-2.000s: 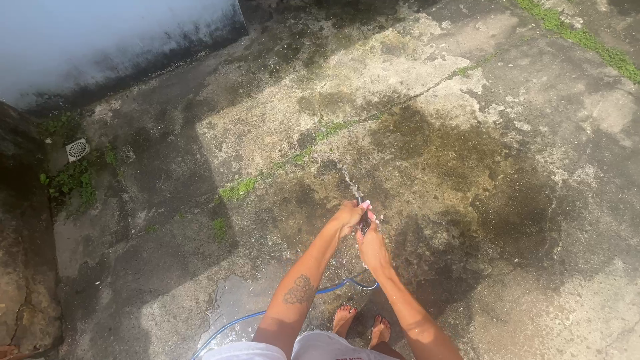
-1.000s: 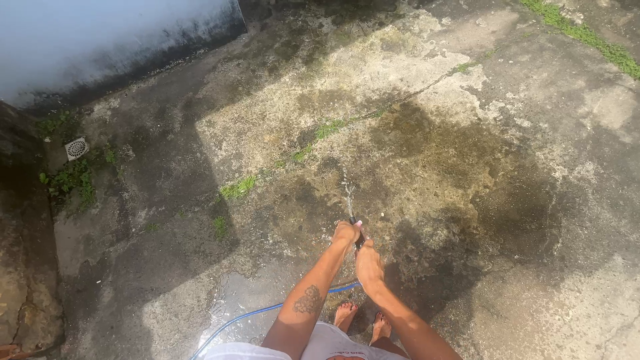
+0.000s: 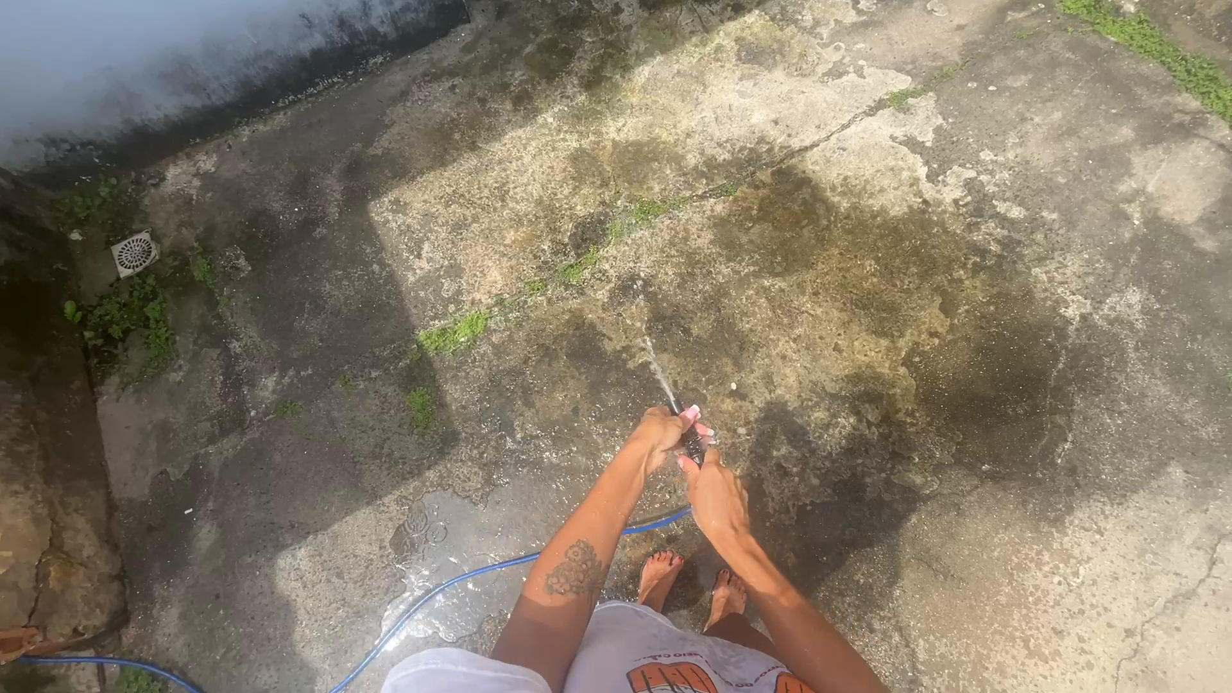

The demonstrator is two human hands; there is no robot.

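A dark hose nozzle (image 3: 691,445) is held in front of my body at the lower middle of the view. My left hand (image 3: 660,431) is closed around its front part, and my right hand (image 3: 717,489) grips it just behind. A thin stream of water (image 3: 656,361) leaves the tip and runs up and slightly left over the concrete. A blue hose (image 3: 462,578) curves over the ground from behind my hands, passes behind my left forearm and leaves at the bottom edge.
Stained, cracked concrete (image 3: 818,279) spreads around my bare feet (image 3: 660,576). A shallow puddle (image 3: 448,539) lies left of my left arm. A painted wall (image 3: 192,67) stands at the upper left, with a round-slotted drain cover (image 3: 135,253) and weeds (image 3: 130,318) below it. Rough masonry (image 3: 58,500) borders the left.
Both hands have shifted slightly with the nozzle still between them. The dark wet area on the concrete at the right looks larger than two seconds ago.
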